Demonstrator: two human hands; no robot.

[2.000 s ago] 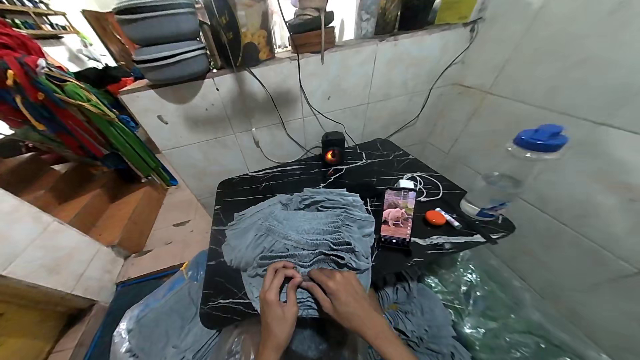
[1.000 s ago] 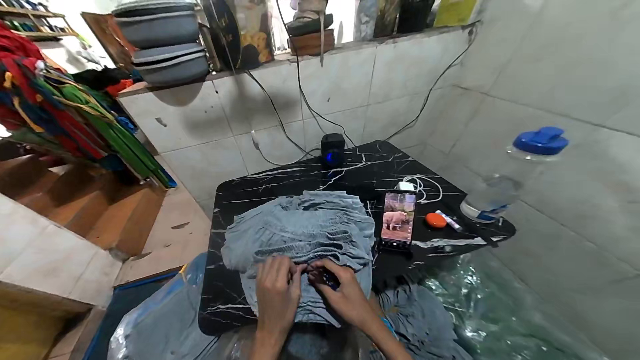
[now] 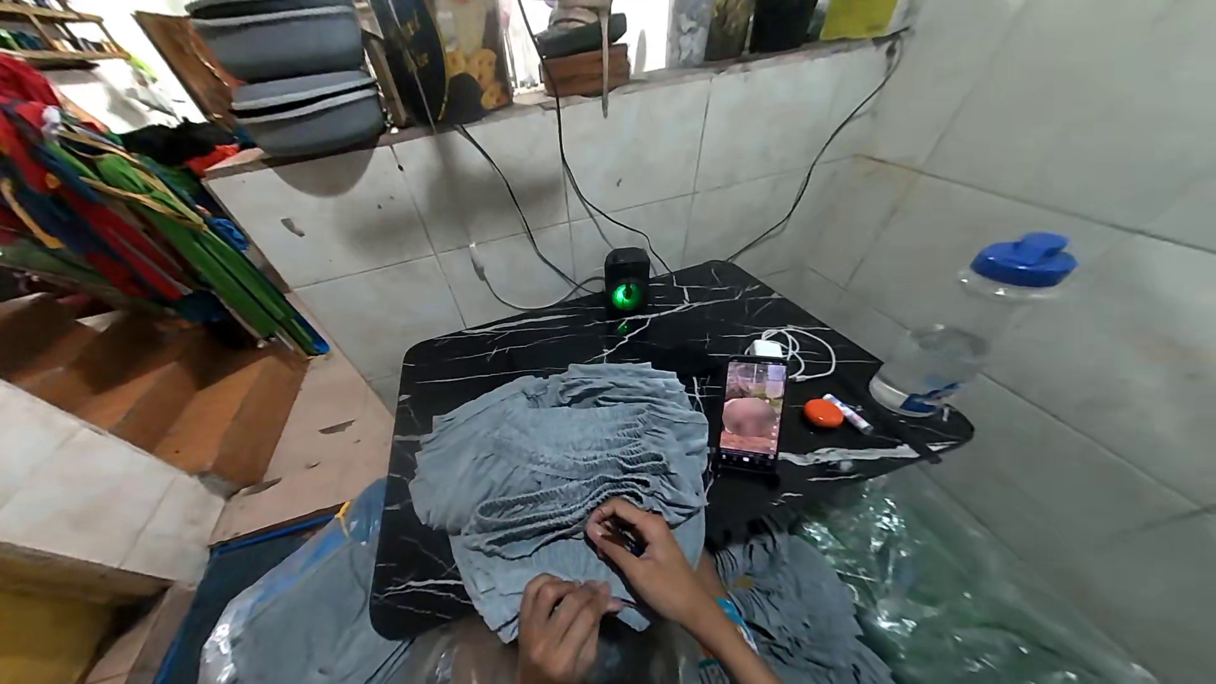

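Note:
A pile of gathered blue-grey fabric pieces [image 3: 570,437] lies on a black marble-patterned table [image 3: 494,347]. My left hand [image 3: 560,622] is at the pile's near edge, fingers bent and pinching the grey cloth. Up and to the right of it, my right hand [image 3: 651,560] curls its fingers around a small dark tool, whose kind I cannot tell, over the lower right of the pile. A phone [image 3: 752,408] with a lit screen leans upright to the right of the cloth.
An orange round case [image 3: 823,413], a small tube [image 3: 848,414], a white charger [image 3: 766,350] and a water bottle [image 3: 950,328] stand or lie at the right. A small black speaker [image 3: 627,280] glows green at the back. Plastic bags [image 3: 950,570] and more grey fabric [image 3: 798,608] flank the table.
My left hand has moved down, nearer the table's front edge, and the hands are farther apart. The speaker's light has gone from orange to blue to green.

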